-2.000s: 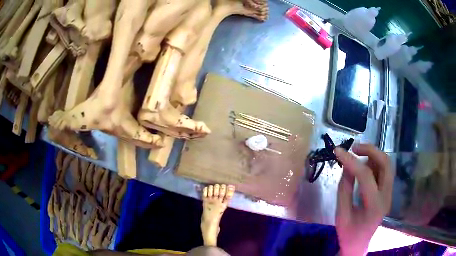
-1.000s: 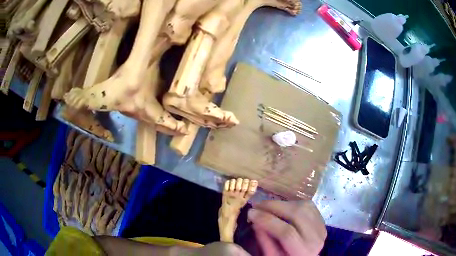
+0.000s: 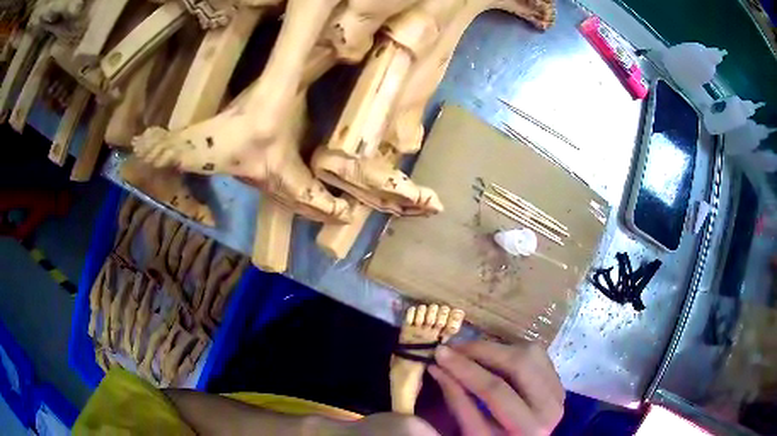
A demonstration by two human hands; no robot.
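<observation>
A tan figurine leg (image 3: pixel 407 379) is at the bottom centre, foot up with toes against the bench edge. My left hand (image 3: pixel 388 424) is at its lower end, mostly cut off by the picture's bottom edge, and seems to hold the leg. My right hand (image 3: pixel 503 387) is just right of the foot and pinches a thin black strap (image 3: pixel 417 351) between thumb and fingertips. The strap lies across the foot below the toes; its far side is hidden. A small tangle of black straps (image 3: pixel 628 279) lies on the bench to the right.
A cardboard pad (image 3: pixel 460 170) bears sticks (image 3: pixel 528 213) and a white lump (image 3: pixel 516 242). Tan legs (image 3: pixel 247 136) are heaped at left. A phone (image 3: pixel 666 170), red-pink packet (image 3: pixel 613 56) and white bottles (image 3: pixel 694 64) stand or lie at right. A blue tote (image 3: pixel 223 336) of legs is below.
My right hand has gone from the strap tangle to the foot, and a black strap now shows across the foot. The view has shifted, so the bench things appear further right.
</observation>
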